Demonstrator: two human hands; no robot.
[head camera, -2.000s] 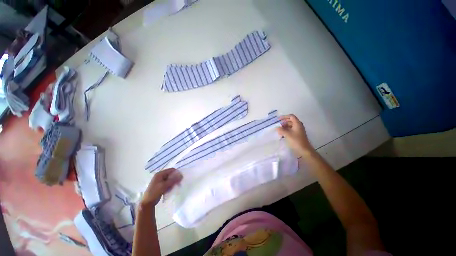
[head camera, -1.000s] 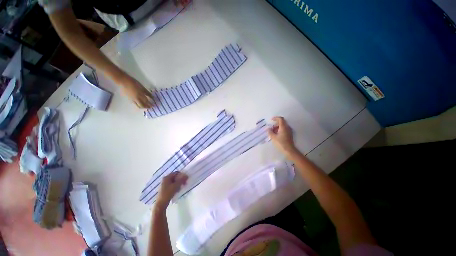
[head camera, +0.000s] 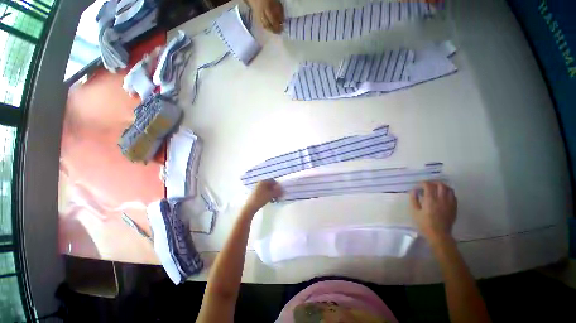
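A paler striped strip (head camera: 354, 183) lies lengthwise in front of me, with white interlining seemingly on top. My left hand (head camera: 268, 191) rests on its left end and my right hand (head camera: 432, 200) on its right end; fingertips are partly hidden, so a grip cannot be told. Just above it lies a small stack of narrow collar stand pieces (head camera: 335, 150) with dark lengthwise stripes. Nearest me, at the table edge, lies a stack of white interlining strips (head camera: 338, 244).
Wider crosswise-striped pieces (head camera: 316, 81) lie farther up, one folded over. Another person's hand (head camera: 271, 14) touches a wide striped piece (head camera: 354, 21) at the top. Bundles (head camera: 151, 129) line the left side by the orange-red cover (head camera: 95, 164). The blue machine (head camera: 546, 57) stands at upper right.
The view has turned. Both hands stay at the ends of the paler strip. The other person's hand now holds a wide striped piece up higher, and the wide pieces below it lie folded and spread.
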